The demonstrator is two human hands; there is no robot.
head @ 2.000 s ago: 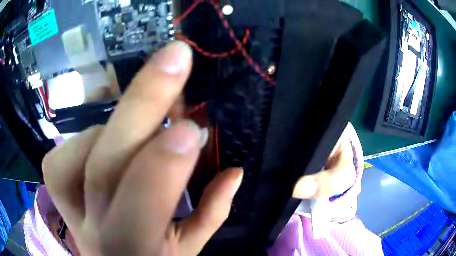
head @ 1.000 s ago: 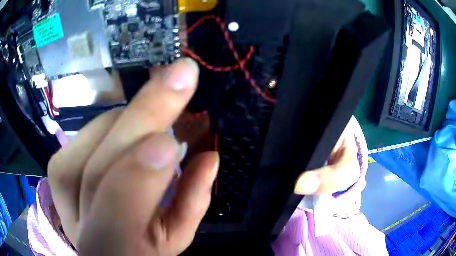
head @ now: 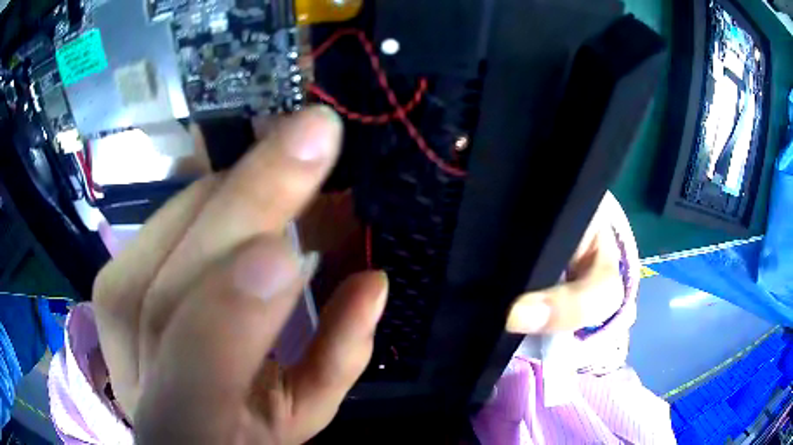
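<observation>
An opened tablet [head: 426,209] lies in a black foam tray [head: 578,182] held up before me. Its circuit board [head: 235,56], metal shield with a green-teal label [head: 82,57], gold-orange patch [head: 329,9] and curled red wires [head: 376,78] show. My left hand [head: 217,287] is over the tablet with bent fingers, index fingertip just below the board's end. A pale sheet-like edge [head: 304,322] shows between its fingers and thumb. A tiny pale bit is at another fingertip; whether the hand grips either is unclear. My right hand [head: 569,291] grips the tray's right side, fingers mostly hidden.
Another tablet [head: 726,113] in a black tray lies on the dark green bench [head: 639,195] at the right, near the pale edge rail [head: 696,255]. A blue sleeve or garment [head: 778,248] is at the far right. Blue things stand on the floor at lower right.
Since the first frame, more of the board and the gold-orange patch has come into view. My left fingertips and thumb have shifted slightly left and down. My right hand keeps its grip.
</observation>
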